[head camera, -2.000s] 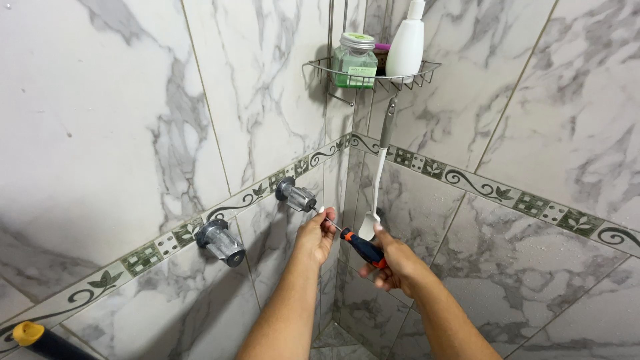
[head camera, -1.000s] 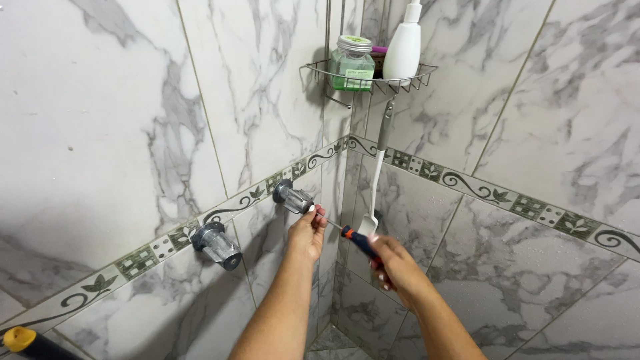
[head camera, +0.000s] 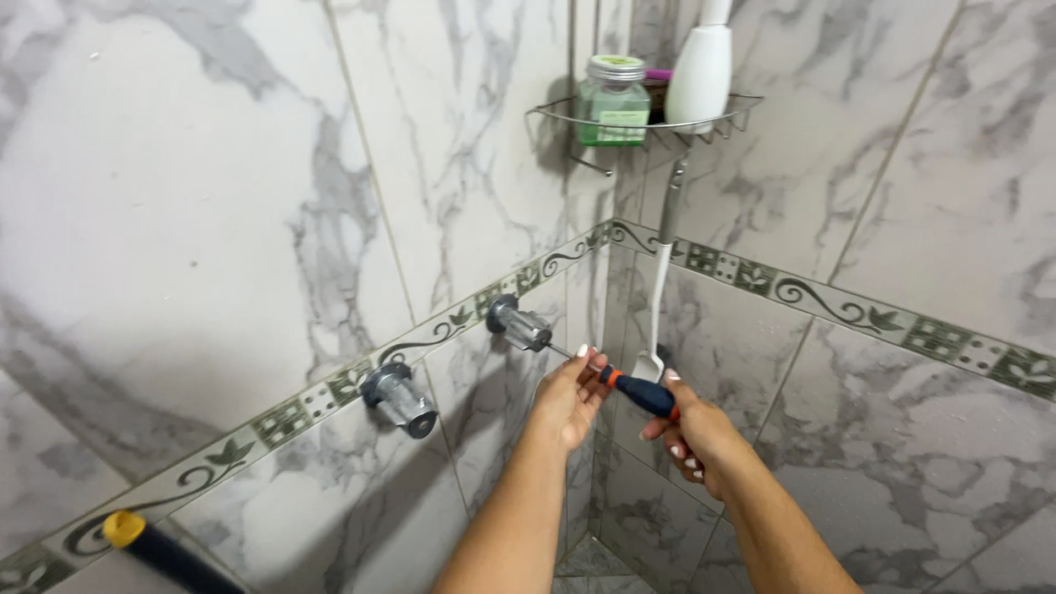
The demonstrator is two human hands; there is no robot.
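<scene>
My right hand (head camera: 697, 433) grips the dark blue and orange handle of a screwdriver (head camera: 648, 393). The screwdriver's thin shaft runs up and left to the end of a clear faucet handle (head camera: 525, 327) on the left wall, where its tip meets the centre. Around the shaft, near the screwdriver's handle, are the fingertips of my left hand (head camera: 575, 392). A second clear faucet handle (head camera: 404, 402) with a dark centre is mounted lower left on the same wall.
A wire corner shelf (head camera: 660, 125) holds a green glass jar (head camera: 615, 103) and a white bottle (head camera: 700, 78). Below it hangs a long-handled white and grey brush or scoop (head camera: 662, 272), behind my hands. A dark tool handle with a yellow end (head camera: 165, 549) juts in at lower left.
My right hand has shifted its grip on the screwdriver's handle, its fingers turned differently around it. My left hand stays at the shaft, and the screwdriver remains at the same faucet handle.
</scene>
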